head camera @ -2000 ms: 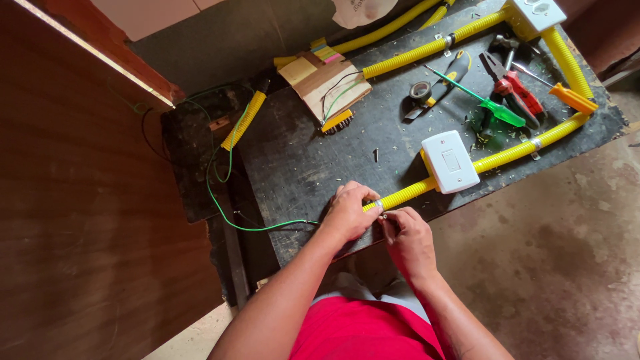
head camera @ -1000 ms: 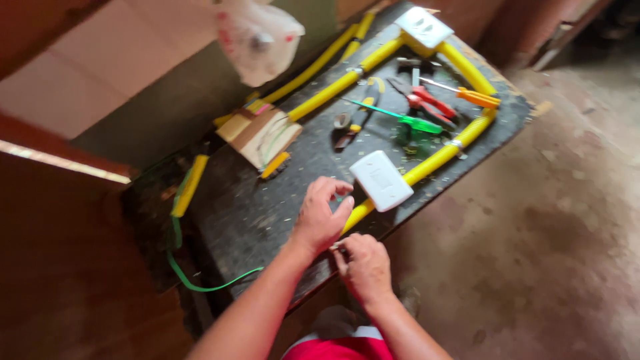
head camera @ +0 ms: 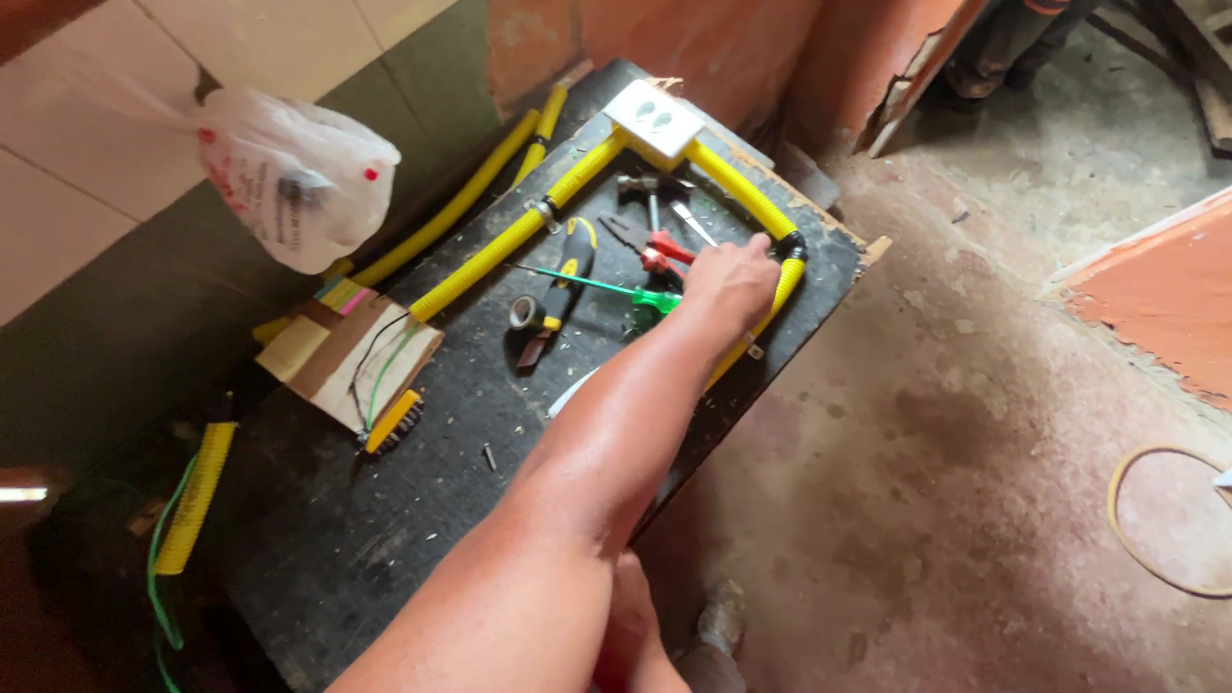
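Observation:
My left hand [head camera: 736, 279] reaches across the board to the tools at its upper right. Its fingers are curled over the spot where a screwdriver's metal shaft [head camera: 695, 223] ends. The handle is hidden, so a grip cannot be confirmed. Close by lie red-handled pliers [head camera: 664, 252], a hammer [head camera: 654, 188] and a green-handled screwdriver [head camera: 654, 298]. Yellow corrugated conduit [head camera: 746, 192] runs past my fingers from a white socket plate [head camera: 654, 115]. My left forearm mostly covers a white switch plate [head camera: 575, 392]. Only part of my right arm shows below; that hand is hidden.
A utility knife [head camera: 576, 255] and a tape roll [head camera: 526, 313] lie on the black board [head camera: 385, 520]. At left are a wooden block [head camera: 337, 361] with wires and a yellow-backed brush [head camera: 393, 423]. A plastic bag [head camera: 298, 178] hangs above. A cable loop [head camera: 1116, 491] is at far right.
My left hand has left the conduit end beside the switch plate and moved up and right to the tools. My right hand, beside it earlier, is now out of sight. The view has shifted.

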